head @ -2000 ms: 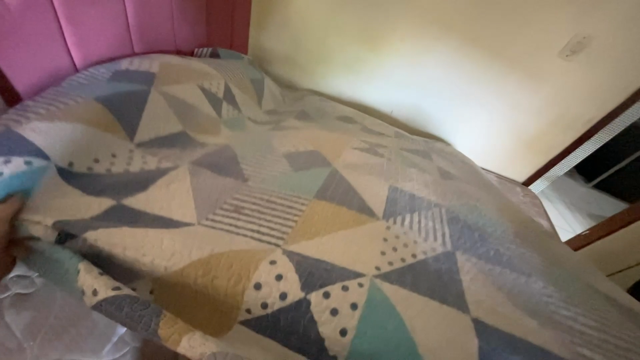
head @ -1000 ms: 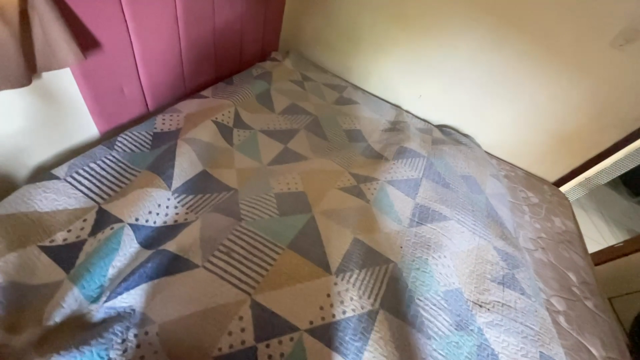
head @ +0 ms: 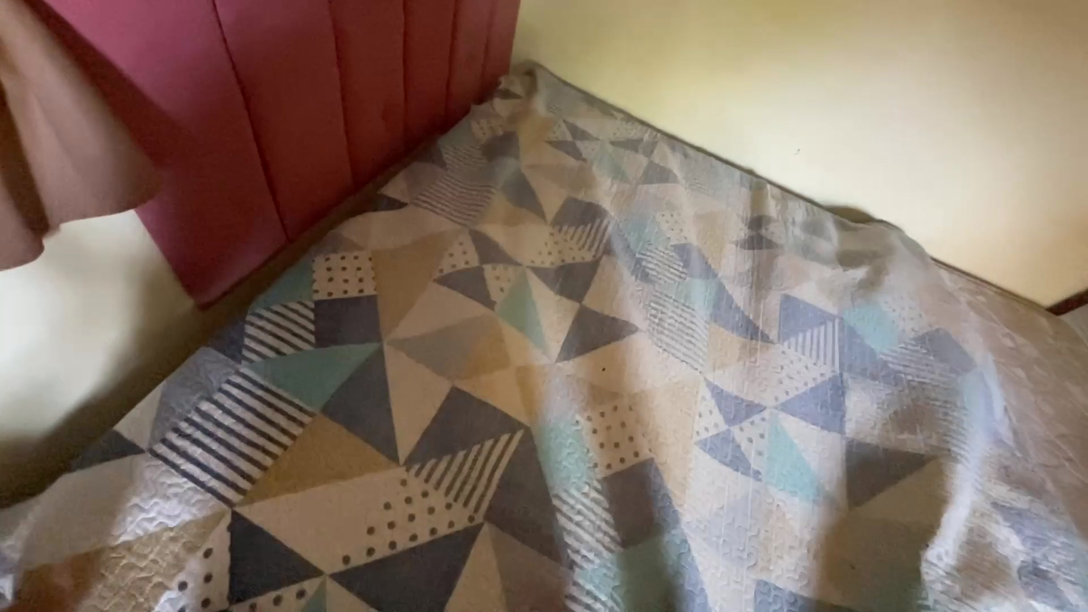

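Observation:
A quilted bedspread (head: 476, 365) with triangles, dots and stripes in cream, tan, navy and teal lies over a mattress (head: 1020, 374). Its far corner reaches the place where the headboard meets the wall. Folds and ripples run through its right half, and at the right the patterned pale mattress surface shows past its edge. Neither of my hands can be made out in the head view, so what they hold or touch is hidden.
A pink padded headboard (head: 297, 102) with vertical seams stands at the upper left. Behind the bed's far side rises a cream wall (head: 807, 102). A brownish cloth (head: 68, 136) hangs at the left edge, over a pale wall (head: 93, 306).
The bedspread now reaches up into the far corner and lies farther over the headboard end than two seconds ago. The hand seen at the left edge then is out of view. The view has shifted.

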